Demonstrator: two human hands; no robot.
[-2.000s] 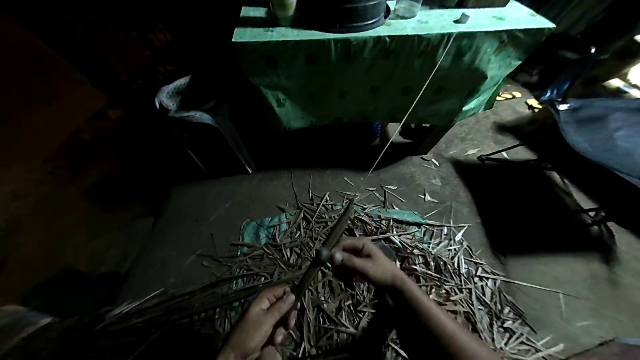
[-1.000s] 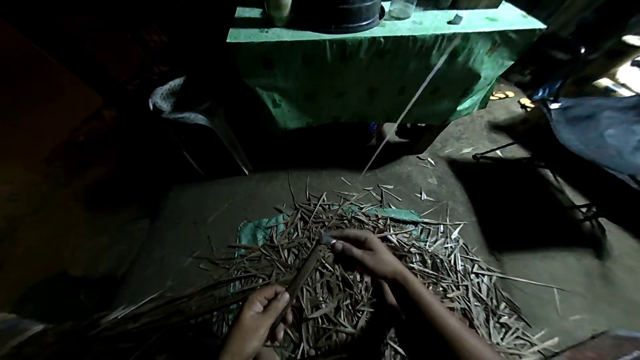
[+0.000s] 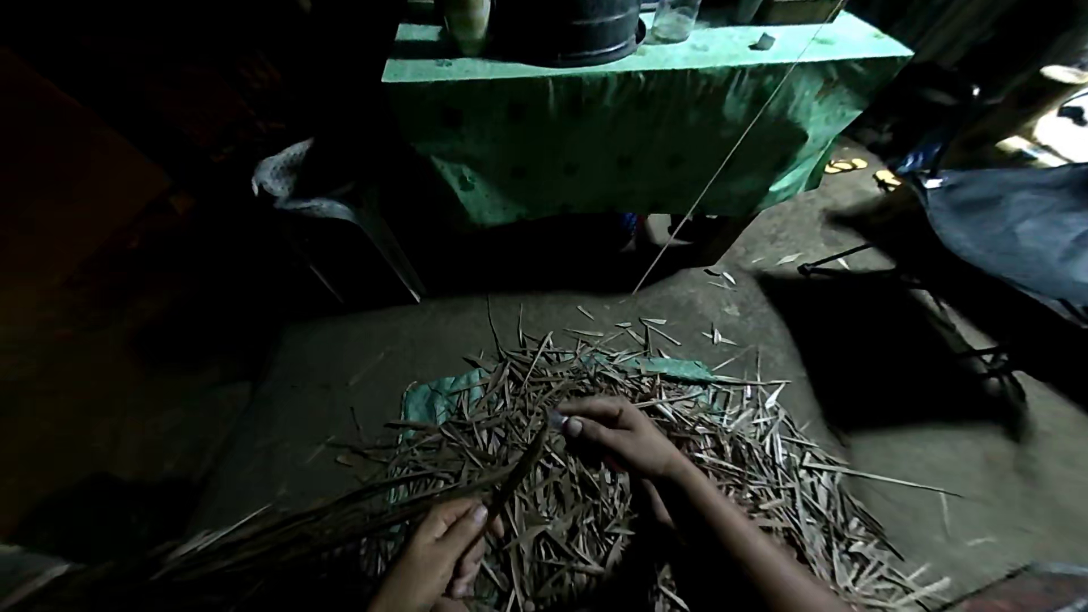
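Observation:
My left hand [image 3: 450,544] is closed around a long dark strip of dried leaf [image 3: 525,463], whose free end points up and to the right. At that end is my right hand [image 3: 620,433], with a small pale, shiny object [image 3: 558,420] pinched between thumb and forefinger; what it is cannot be made out. Beneath both hands lies a heap of short dried leaf scraps [image 3: 586,527], partly over a green sheet [image 3: 442,398]. A bundle of long dried strips [image 3: 289,535] reaches from the lower left toward my left hand.
Ahead stands a table with a green cloth [image 3: 595,144], bearing a black pot [image 3: 561,30] and a glass jar [image 3: 676,21]. A plastic chair [image 3: 340,208] is at the left, a dark fabric seat on a metal frame [image 3: 1020,221] at the right. Yellow-patterned footwear [image 3: 846,166] lies on the floor.
The strip's upper end, which stuck up beyond my right hand two seconds ago, now ends at my right fingertips. My left hand keeps its hold.

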